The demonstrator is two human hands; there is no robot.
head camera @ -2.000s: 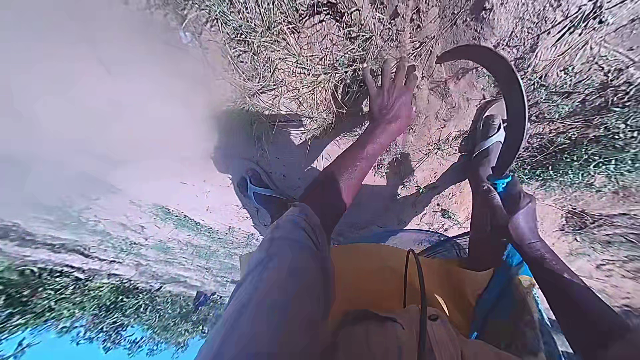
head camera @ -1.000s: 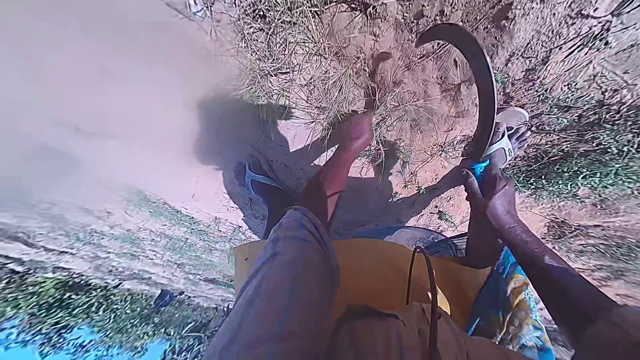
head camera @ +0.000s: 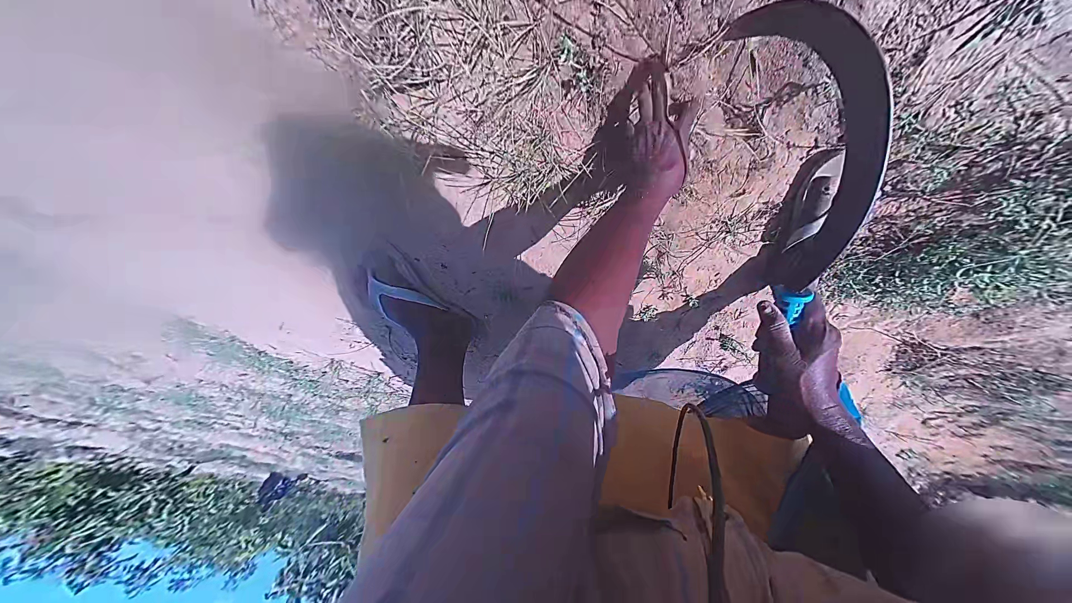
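Observation:
My right hand (head camera: 800, 360) is closed around the blue handle (head camera: 793, 303) of a sickle, whose dark curved blade (head camera: 867, 126) rises past my sandaled foot and bends left at the top. My left arm reaches forward in a rolled sleeve. My left hand (head camera: 657, 146) is at the edge of dry grass stems (head camera: 519, 84), its fingers pointing into them; whether they grip any stem cannot be told. The blade's tip is to the right of the left hand, above it in the view.
A sandaled foot (head camera: 419, 310) stands on bare soil at the left, another sandal (head camera: 812, 201) behind the blade. Yellow cloth (head camera: 402, 444) covers my lap, with a dark cord (head camera: 714, 486) over it. Green weeds (head camera: 988, 218) grow at the right; shadows lie on the soil.
The left hand, spread over the soil two seconds ago, dipped lower with its fingers hidden, and is now extended toward the stems. The right hand has kept hold of the sickle.

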